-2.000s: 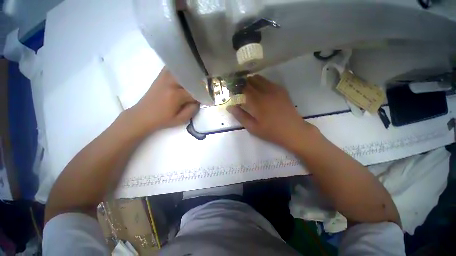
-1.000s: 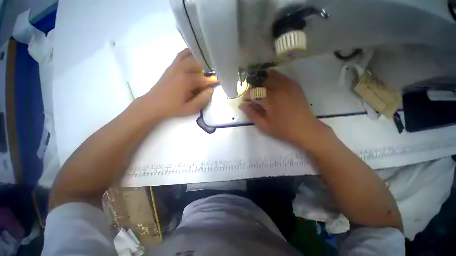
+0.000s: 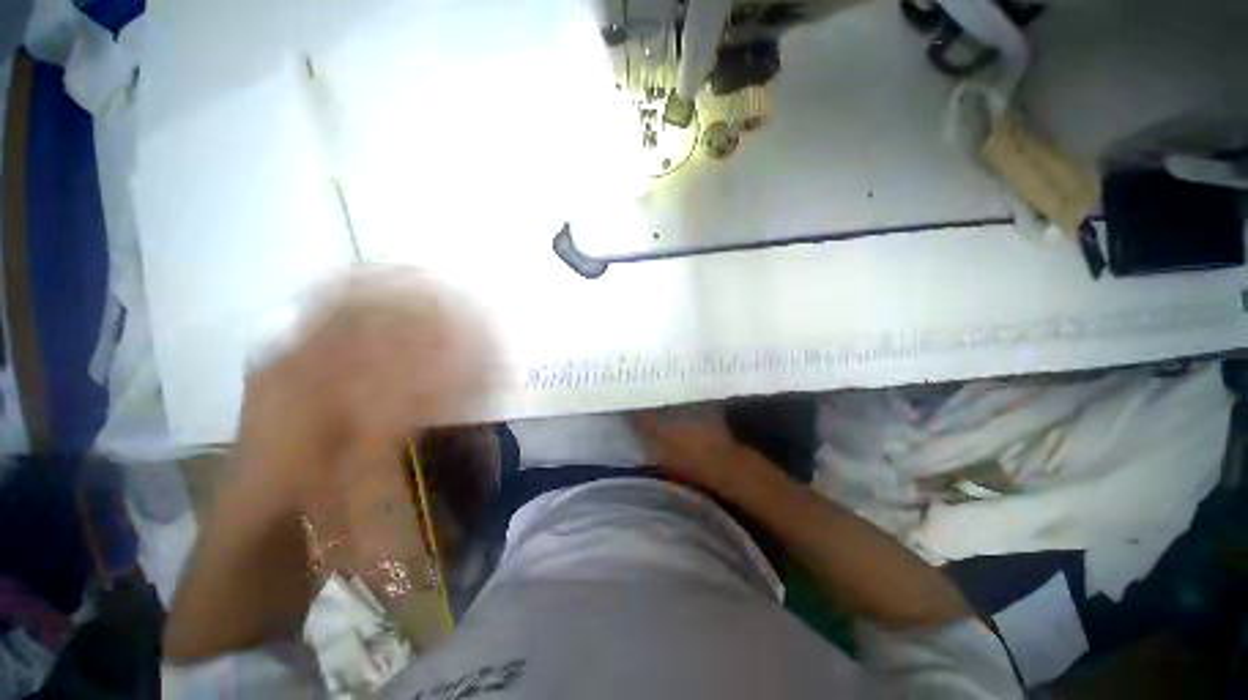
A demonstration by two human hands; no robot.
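My left hand (image 3: 377, 349) is blurred over the front left edge of the white table (image 3: 767, 294); whether it holds anything cannot be told. My right hand (image 3: 684, 445) is at the table's front edge above my lap, its fingers partly hidden by the edge, beside a white piece (image 3: 582, 440). The presser foot and needle area (image 3: 671, 110) of the sewing machine is lit at the top centre, with no hand at it. The shiny needle plate (image 3: 665, 153) shows beneath.
A tan paper ticket (image 3: 1040, 171), white ties (image 3: 988, 96) and a black phone-like rectangle (image 3: 1174, 226) lie at the right. A crumpled white heap (image 3: 1040, 458) hangs below the table at right. A brown cardboard box (image 3: 370, 547) stands below at left.
Both hands have left the needle area and come down to the table's front edge, the left blurred, the right over the lap. The view has shifted, so the machine head sits higher in the picture.
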